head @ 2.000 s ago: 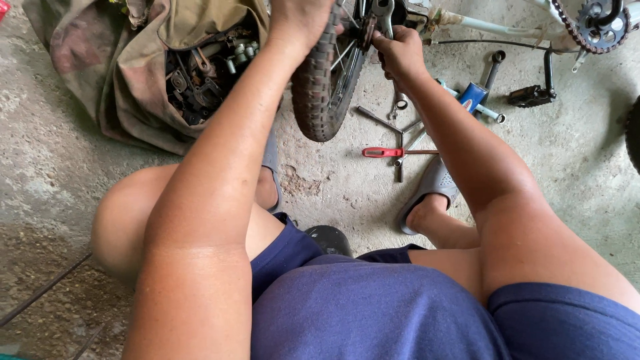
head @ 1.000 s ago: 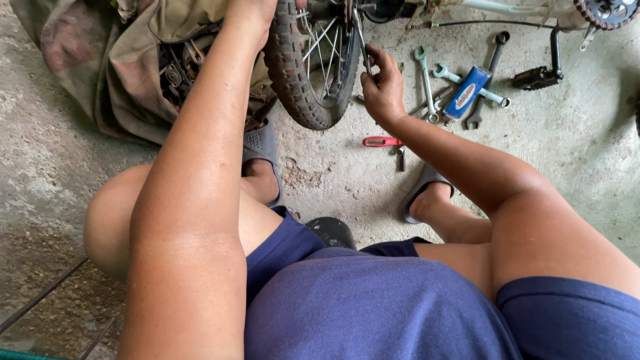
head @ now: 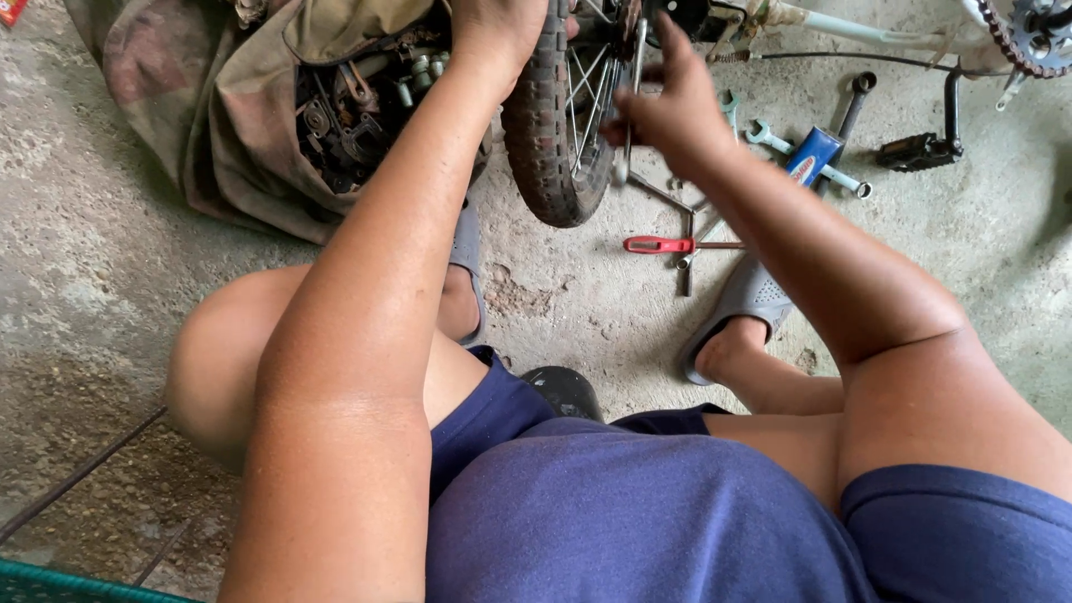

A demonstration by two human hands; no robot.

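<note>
A bicycle wheel with a knobby tyre (head: 536, 126) stands upright at the top centre, its spokes and hub facing right. My left hand (head: 502, 38) lies against the tyre's left side, cut off by the top edge; whether it grips the tyre is hidden. Beside the hub, a wrench (head: 635, 92) hangs roughly along the view's vertical, its upper end near the axle. My right hand (head: 670, 105) is at this wrench, blurred, with its index finger stretched upward and its other fingers about the shaft. How firmly it holds the wrench does not show.
Right of the wheel on the concrete lie a red-handled screwdriver (head: 660, 244), a Y-shaped socket wrench (head: 688, 209), several wrenches and a blue box (head: 812, 157). A pedal (head: 919, 152) and chainring (head: 1038, 38) are further right. A cloth bag of metal parts (head: 226, 126) lies left.
My right hand was lower and clear of the hub a second ago; it is now up at the wrench beside the axle. My left hand stays by the tyre.
</note>
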